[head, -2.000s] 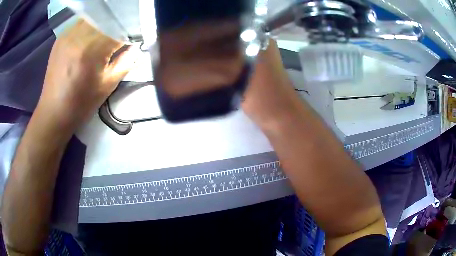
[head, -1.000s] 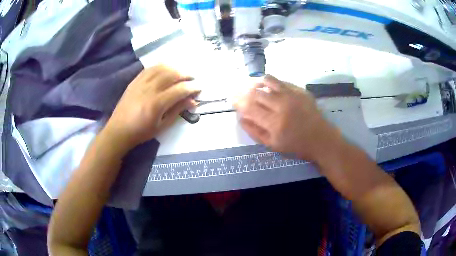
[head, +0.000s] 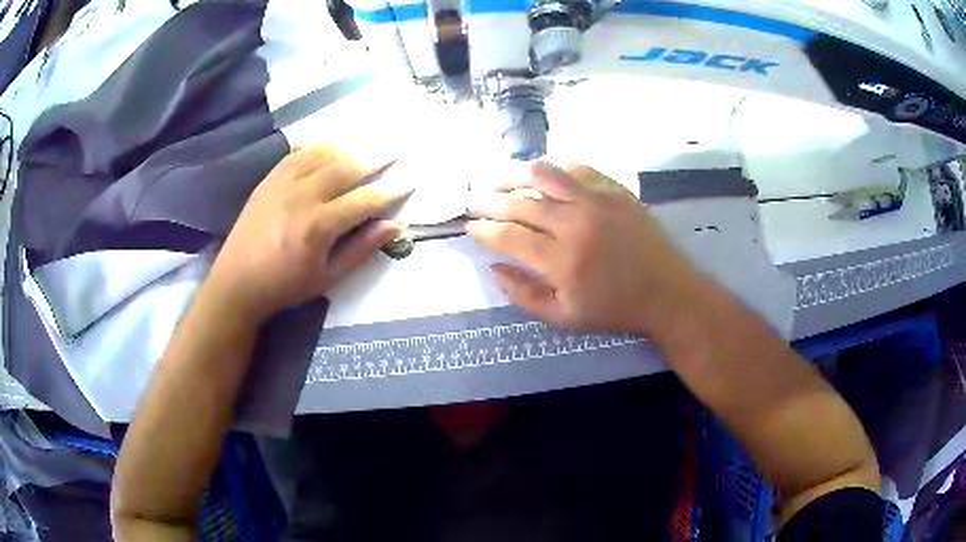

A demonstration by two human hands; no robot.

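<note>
My left hand (head: 307,228) lies on the pale cloth left of the needle area, fingers spread and pointing right. My right hand (head: 577,244) lies flat with fingers spread just below the ribbed cylindrical part (head: 522,122). The small curved piece (head: 715,238), pale with a dark strip (head: 694,184) across its top, extends right from under my right hand. A dark grey panel (head: 148,148) lies bunched at the left, with pale cloth beside it. The cloth near the needle is washed out by the lamp, so its edges are unclear. Both hands press on cloth; neither visibly pinches it.
The white sewing machine head (head: 699,64) spans the top, with a black control panel (head: 890,95) at right. Small snips (head: 871,199) lie on the right of the bed. The ruler (head: 424,360) runs along the front edge. Blue baskets (head: 228,492) stand below the table.
The view has tilted back from its close position over the machine. Both hands now lie below the needle area. Since one second ago, the right hand's fingers have shifted slightly left.
</note>
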